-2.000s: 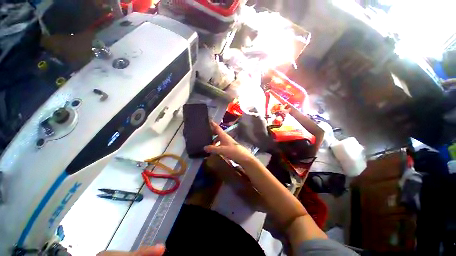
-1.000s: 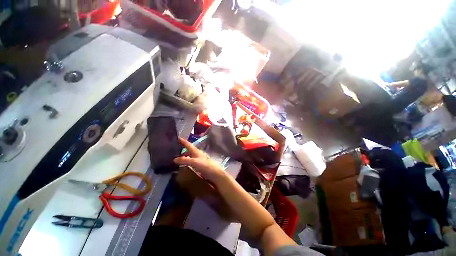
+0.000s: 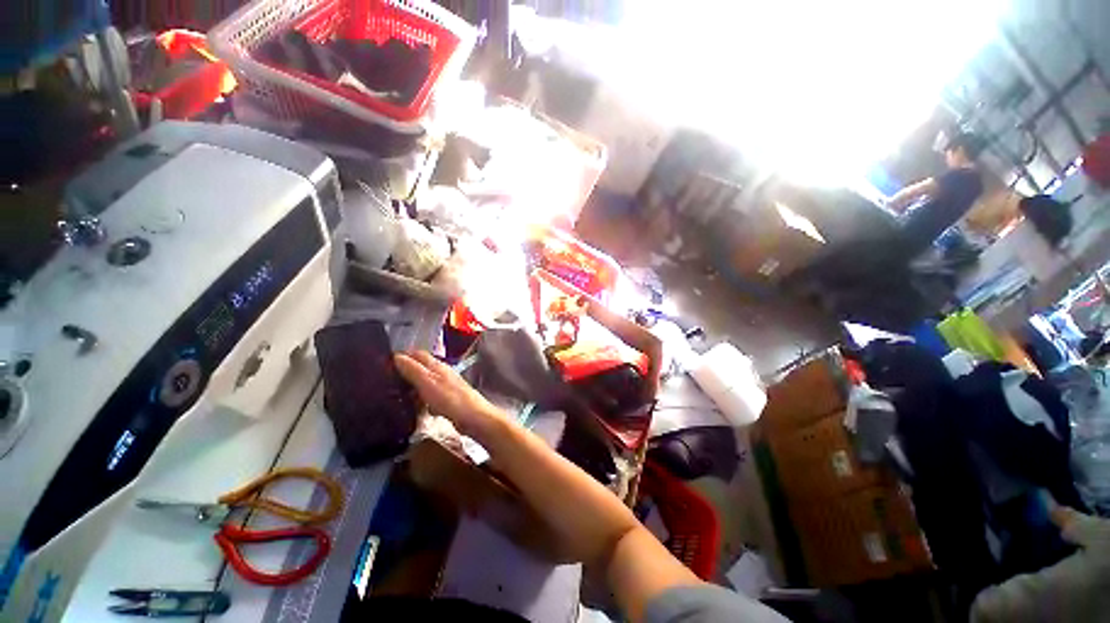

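Observation:
A black phone-like slab (image 3: 365, 392) lies at the right end of the white sewing machine bed. My right hand (image 3: 444, 396) reaches in from the lower right, its fingertips against the slab's right edge; whether it grips the slab is unclear. Scissors with one yellow-orange and one red handle loop (image 3: 270, 554) lie left of and below the slab. Dark thread snips (image 3: 171, 601) lie below the scissors. The machine head (image 3: 183, 280) fills the left side. My left hand is not in view.
A red and white basket (image 3: 450, 51) with dark cloth stands beyond the machine. An open carton (image 3: 651, 353) with red items and grey cloth is right of my hand. Brown boxes (image 3: 840, 475) and dark clothing stand farther right. Another person sits in the back; a sleeve shows lower right.
The view has swung right, so the machine and slab sit farther left and lower. My right hand's fingers look closer together at the slab's edge. My left fingertips have left the bottom edge.

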